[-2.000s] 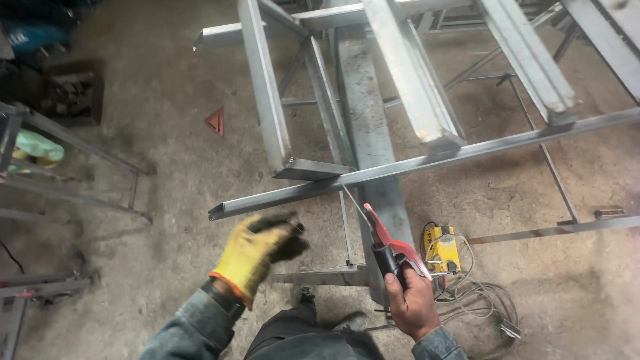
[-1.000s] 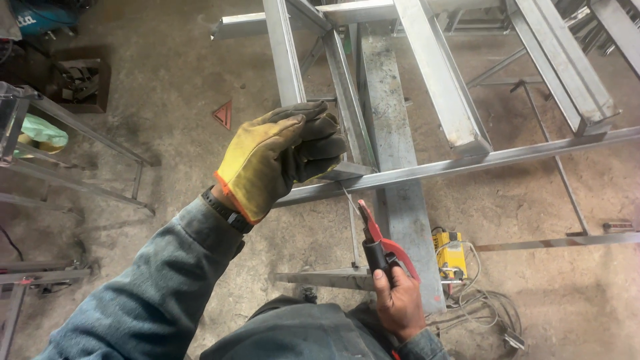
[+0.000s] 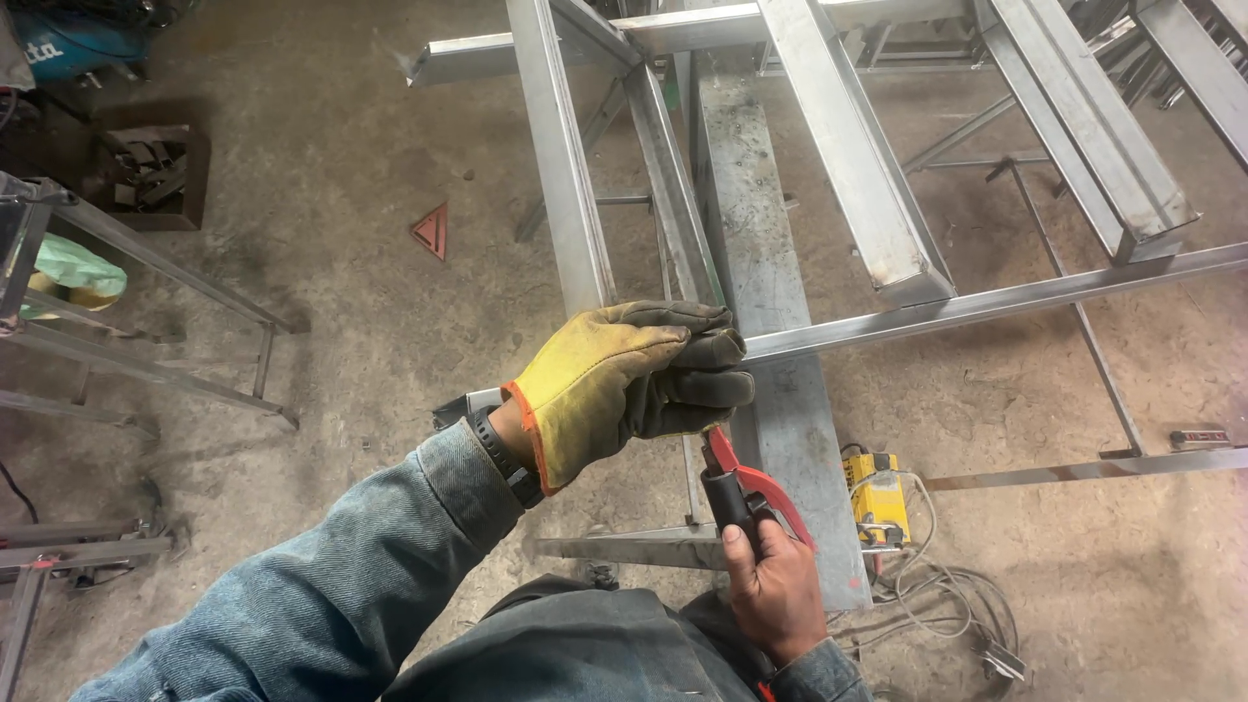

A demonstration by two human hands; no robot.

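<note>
My left hand, in a yellow and dark leather work glove, is raised over the near corner of a metal frame. Its fingers are bent with gaps between them, and nothing shows in them; whether it touches the frame is hidden. My bare right hand grips the black handle of a red welding electrode holder, just below the glove. The holder's front end lies partly behind the glove, and no rod shows. A long steel plate runs under the frame beside both hands.
A yellow welding machine with coiled cables stands on the floor at the right. A red triangular magnetic square lies on the floor. At the left are metal stands and a box of metal offcuts.
My left hand has moved right from its place two seconds ago, and now covers the frame's corner and the tip of the electrode holder. The thin rod seen earlier is hidden.
</note>
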